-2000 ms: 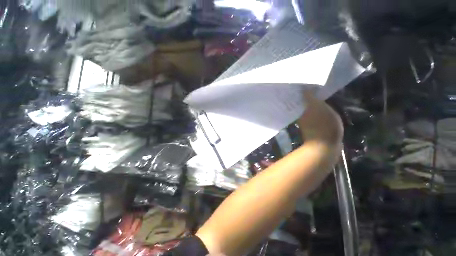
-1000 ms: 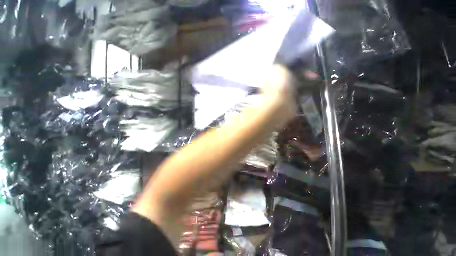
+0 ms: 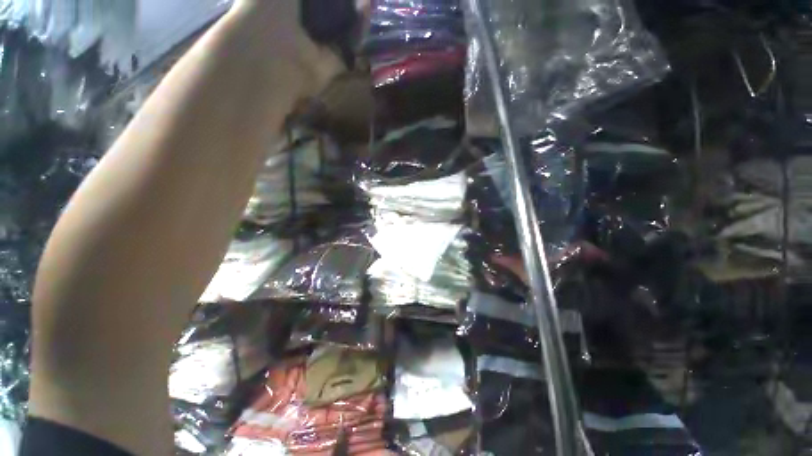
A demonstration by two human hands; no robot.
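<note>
My left forearm rises from the lower left. My left hand (image 3: 289,53) is at the top edge, partly cut off and blurred, closed around the clipboard with papers (image 3: 174,20), of which a pale part with a dark edge shows at the upper left behind my arm. A small dark object (image 3: 329,20) shows at my fingers; I cannot tell what it is. A long shiny metal pole (image 3: 531,240) slants from the top middle to the bottom; no hand shows on it. My right hand is out of the picture.
Folded white garments in clear film (image 3: 418,232) are stacked in the middle. Red-orange folded garments (image 3: 312,410) lie below. A loose clear bag (image 3: 588,53) hangs at the top right. Dark striped garments (image 3: 525,365) are behind the pole. Thin hanger-like loops (image 3: 757,71) show at the right.
My left hand and the clipboard have moved up and left, mostly out of the top of the picture. The pole now appears further left and more slanted, and the view has shifted.
</note>
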